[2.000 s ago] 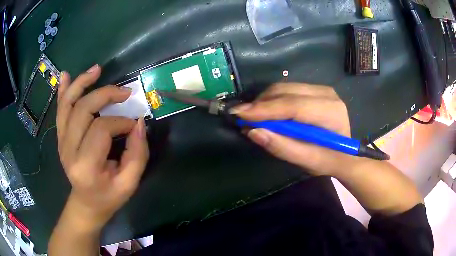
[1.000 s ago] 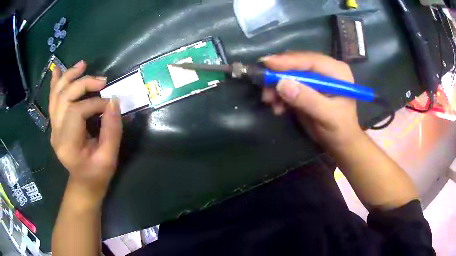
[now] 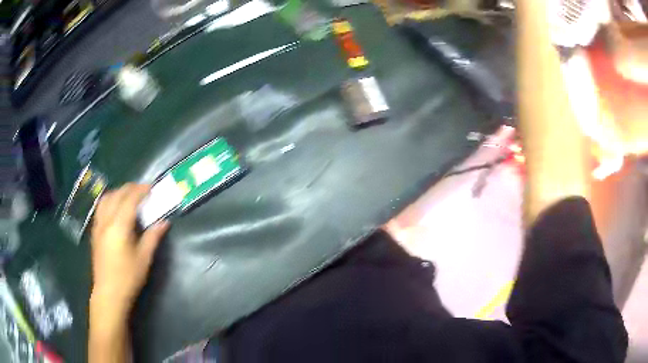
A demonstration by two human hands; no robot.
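The phone assembly lies on the dark green mat, with its green circuit board (image 3: 215, 169) to the right and a white screen module (image 3: 162, 201) to the left. My left hand (image 3: 124, 210) holds the white end, fingers at its upper left edge and thumb at its lower edge. My right forearm (image 3: 553, 127) reaches up along the right side, and the right hand is cut off by the top edge. The soldering iron is not in view. The frame is blurred.
A black battery (image 3: 365, 100) lies on the mat below a red and yellow screwdriver (image 3: 349, 44). A small dark middle frame (image 3: 82, 201) lies left of my left hand. A white bottle (image 3: 138, 86) stands at the back left. A thick black electric screwdriver (image 3: 465, 67) lies at the right.
The view has swung to the right. My right hand has left the board with the blue soldering iron and gone up out of the picture. My left hand stays at the phone's white end.
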